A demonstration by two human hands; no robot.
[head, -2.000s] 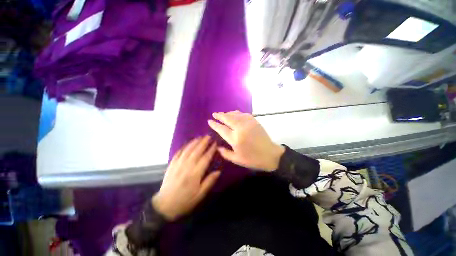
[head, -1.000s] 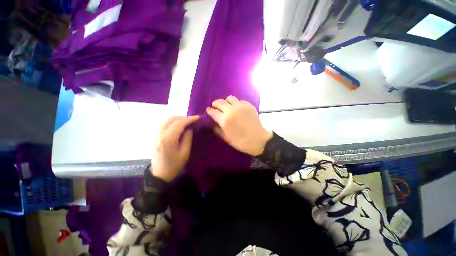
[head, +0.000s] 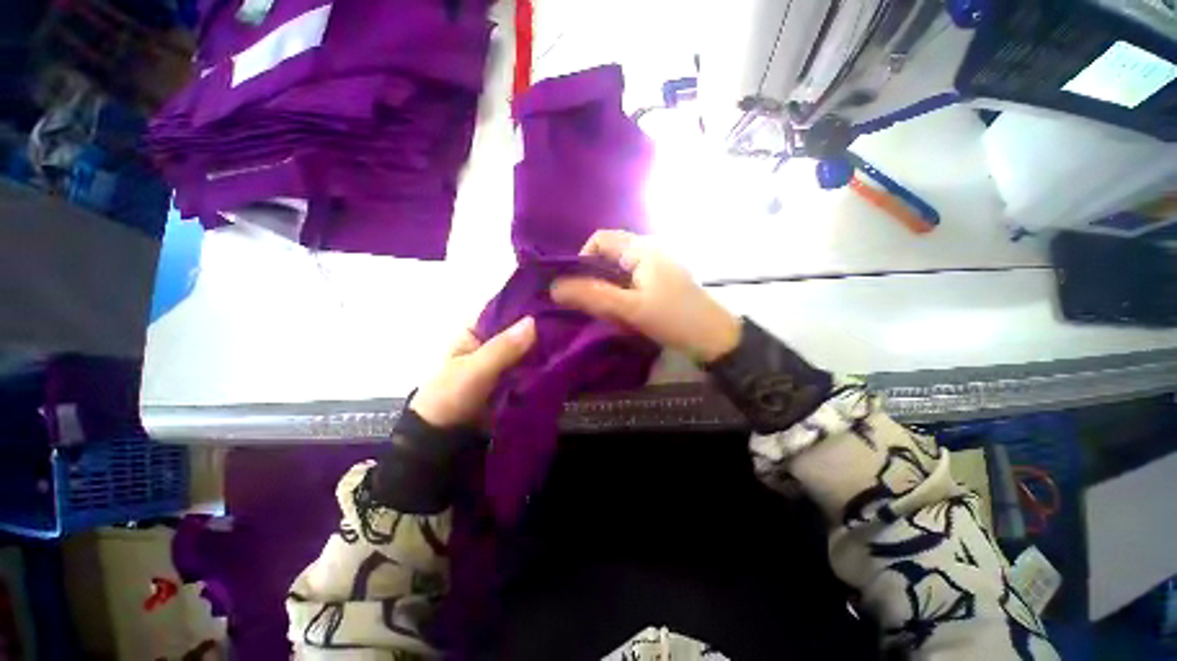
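Note:
The purple fabric piece (head: 568,168) lies on the white table beside the bright lamp glow, its far end flat and its near part bunched in my hands and hanging over the table edge. My left hand (head: 480,371) grips the bunched cloth from the left, thumb on top. My right hand (head: 645,294) holds the folded cloth from the right, its fingers partly covered by it. The sewing machine head (head: 826,52) stands at the upper right. The needle is lost in the glare.
A stack of purple cut pieces (head: 349,142) with white labels lies at left. A red strip (head: 522,58) runs beside it. Orange and blue thread snips (head: 893,203) and a black phone (head: 1110,278) lie at right. A blue basket (head: 123,484) stands below left.
The long purple cloth has come toward me; its far end now shows on the table and its near part is gathered up. Both hands have gone from resting flat on it to gripping it.

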